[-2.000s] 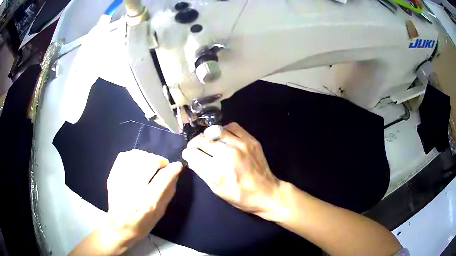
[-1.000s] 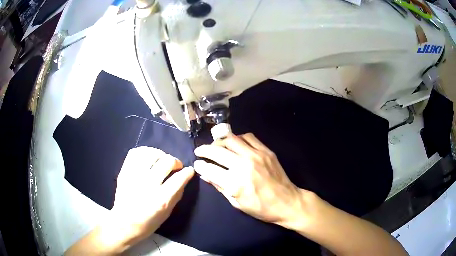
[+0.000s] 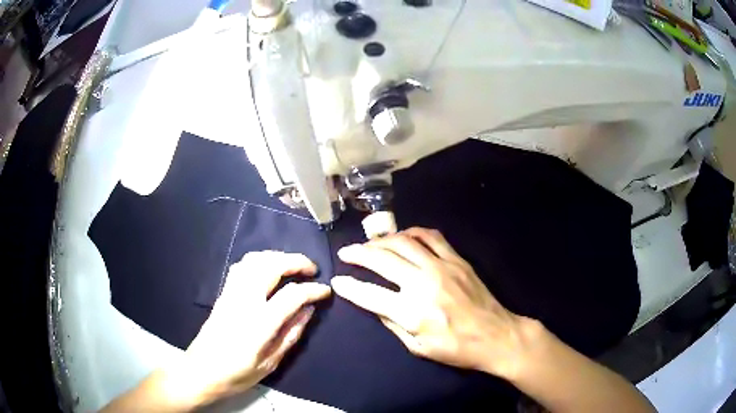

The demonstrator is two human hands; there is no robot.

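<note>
The dark garment panel [image 3: 484, 242] lies under the machine head. The dark patch pocket [image 3: 278, 240] lies on it, with pale stitching along its top and left edges; its right edge runs down from the presser foot area [image 3: 329, 222], where the needle is hidden. My left hand [image 3: 262, 314] rests on the pocket, its thumb and finger apart, the thumb tip at the pocket's right edge. My right hand [image 3: 440, 302] lies on the panel just right of that edge, fingers spread, below the lower pale knob [image 3: 379, 224].
The white JUKI machine arm [image 3: 516, 89] crosses the top and right. The white table [image 3: 81, 323] shows at the left. A black cloth scrap [image 3: 708, 216] lies far right. Green-handled snips [image 3: 682, 34] are at upper right. Dark cloth [image 3: 28, 242] hangs at left.
The machine appears lower and further right in view. Both hands have shifted away from the foot along the pocket edge. My left thumb and finger have parted, and more of the pocket's left stitching shows.
</note>
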